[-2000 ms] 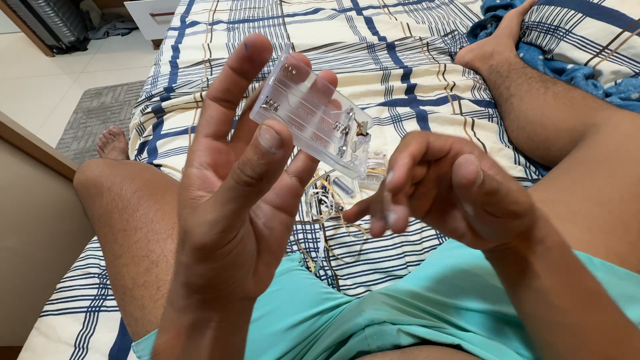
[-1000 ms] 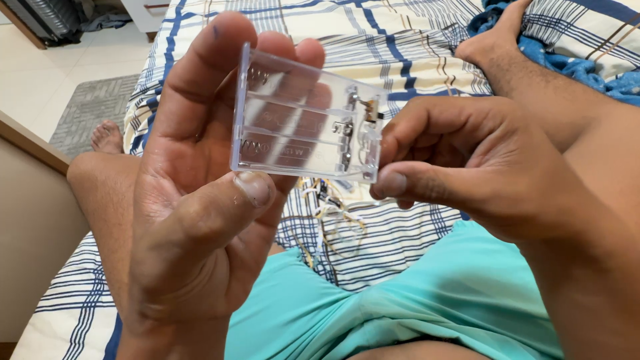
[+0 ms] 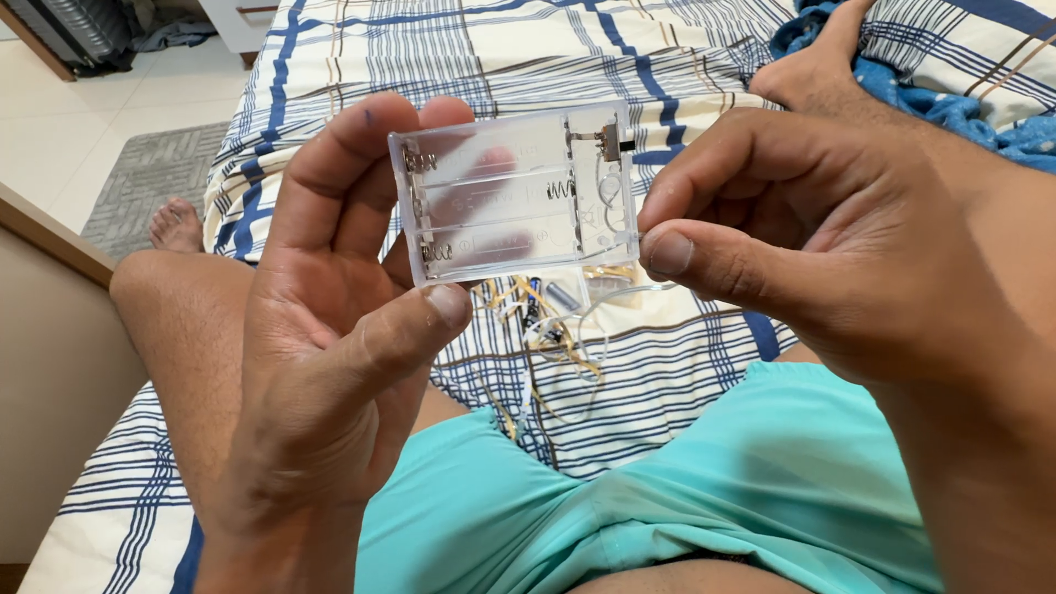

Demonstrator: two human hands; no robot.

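Note:
My left hand [image 3: 355, 272] holds a clear plastic battery holder [image 3: 495, 198] by its left end, thumb below and fingers behind it. Three bays without batteries face me, with metal springs and contacts at their ends. A small slide switch [image 3: 610, 143] sits at the holder's upper right. My right hand [image 3: 742, 214] pinches at the lower right corner, where a thin wire [image 3: 631, 290] comes out; whether it grips the wire or the case edge is hard to tell. Below, on the bedsheet, lie batteries [image 3: 563, 295] and a tangle of thin wire and gold ribbon [image 3: 569, 351].
A patterned bedsheet [image 3: 660, 412] lies under my bare legs and turquoise shorts [image 3: 643, 511]. A blue cloth [image 3: 924, 107] is at the upper right. On the floor at left are a grey mat [image 3: 140, 177] and a dark suitcase [image 3: 95, 29].
My right hand has come in from apart to the holder's right corner. The holder, tilted in my left hand earlier, is now turned more level and face-on.

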